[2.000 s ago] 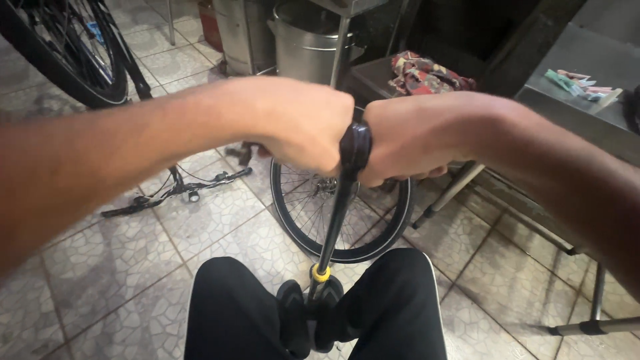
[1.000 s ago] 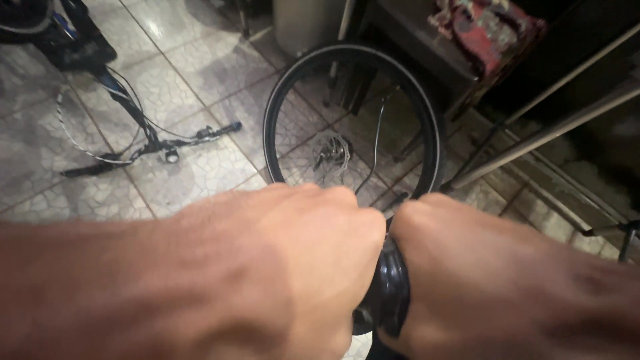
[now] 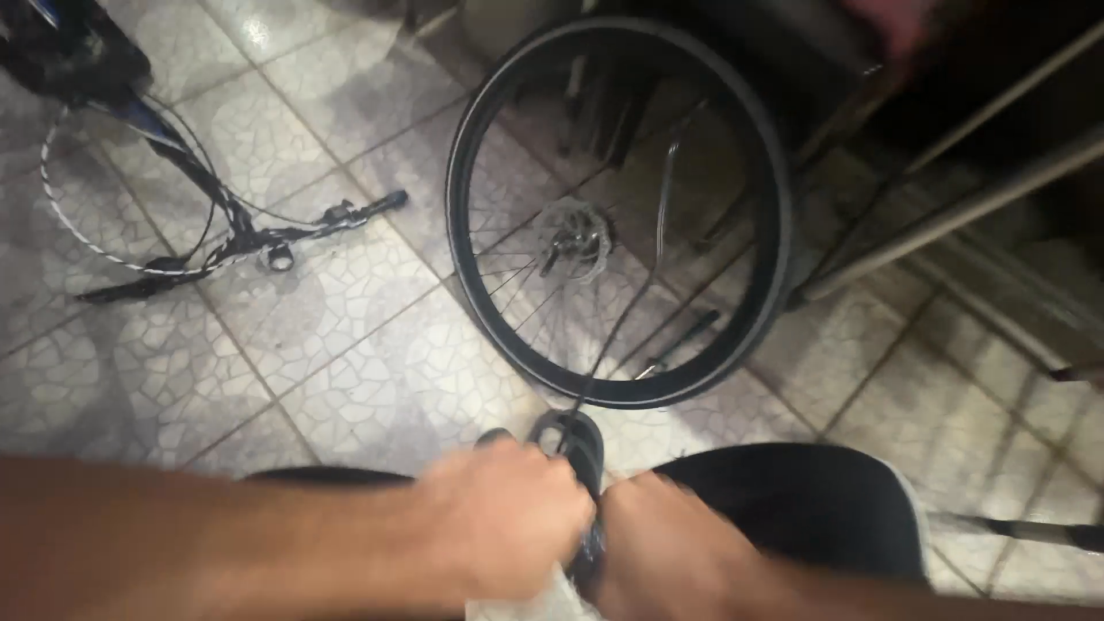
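Side by side at the lower middle, my left hand (image 3: pixel 513 509) and my right hand (image 3: pixel 668 539) are closed on the dark handle of a floor pump (image 3: pixel 588 548), one from each side. The pump's lower part is hidden behind my hands. A thin hose (image 3: pixel 617 332) runs up from near my shoes to the bicycle wheel (image 3: pixel 780 224), which has a black tire, spokes and a disc brake rotor (image 3: pixel 595 241). The hose's far end is blurred against the wheel. My shoe (image 3: pixel 578 440) shows just beyond my hands.
A bicycle's handlebar (image 3: pixel 310 231) with looped cables is at the left over the tiled floor (image 3: pixel 371 345). A slim dark tool (image 3: pixel 690 336) shows through the wheel's lower right. Pale metal legs (image 3: pixel 957 211) slant across the right. My black-trousered knee (image 3: pixel 793 509) is beside my right hand.
Both hands have gone down with the pump handle from the raised position two seconds ago, when the pump's shaft showed below them. The view has tilted and shifted.
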